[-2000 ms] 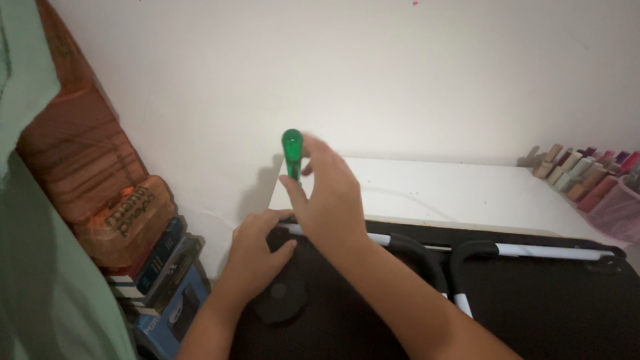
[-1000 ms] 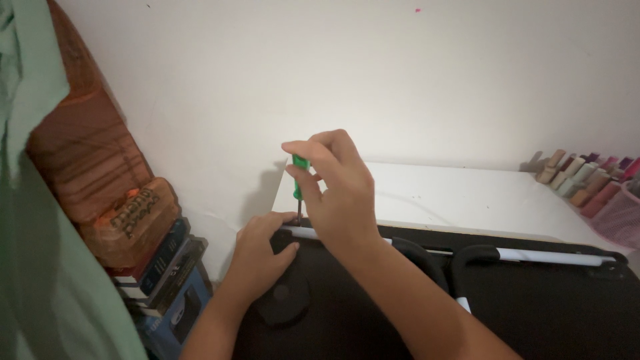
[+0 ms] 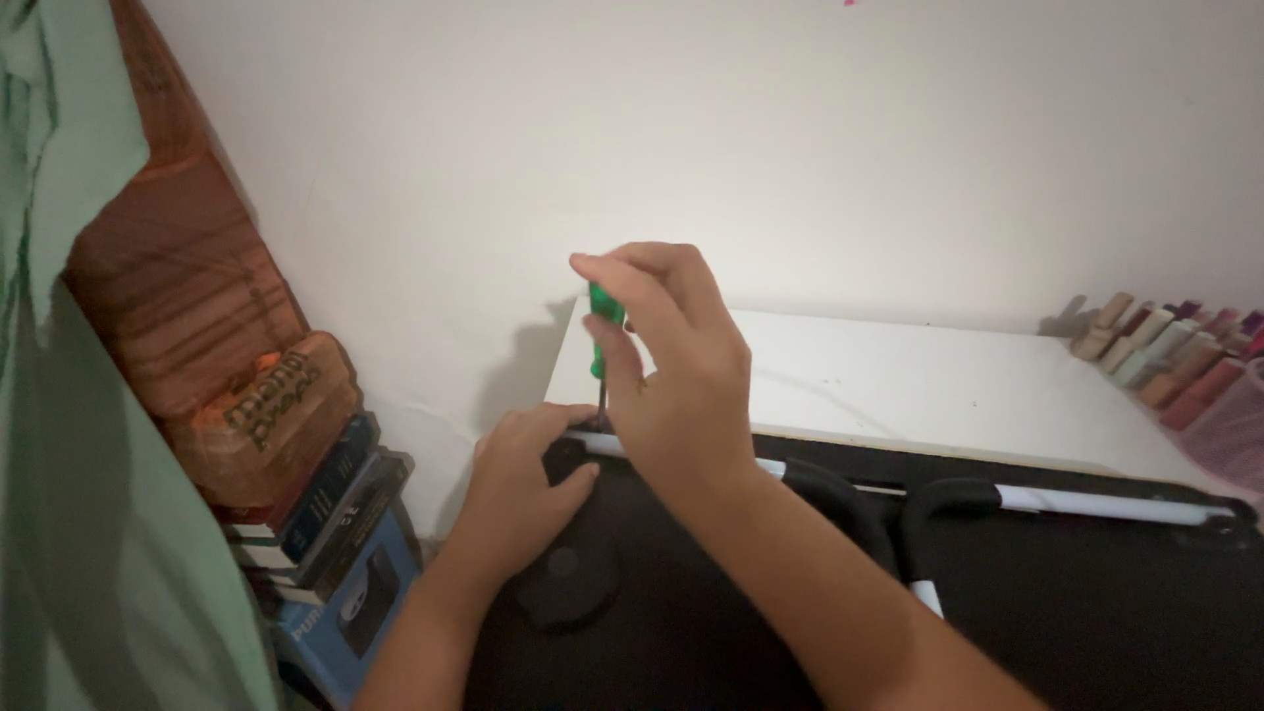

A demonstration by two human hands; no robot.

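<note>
My right hand [image 3: 681, 365] grips the green handle of a screwdriver [image 3: 599, 331], which stands nearly upright with its shaft pointing down. The tip meets the left end of a white tube [image 3: 604, 444] along the far edge of a black panel [image 3: 681, 612]; exactly what it touches is too small to tell. My left hand [image 3: 528, 489] rests on the panel's far left corner, fingertips beside the screwdriver shaft and thumb on the near side of the tube. A round black part [image 3: 565, 583] lies on the panel just below that hand.
Behind the panel is a white tabletop [image 3: 869, 380] against a wall. Capped markers or tubes [image 3: 1170, 346] and a pink mesh holder [image 3: 1224, 425] stand at the right. At left are a green cloth [image 3: 109, 474], stacked books [image 3: 326, 494], an orange bag [image 3: 286, 415] and a blue box [image 3: 370, 602].
My right hand and the screwdriver have come down from above the corner, and the shaft now shows beneath the handle. The left hand has stayed at the corner.
</note>
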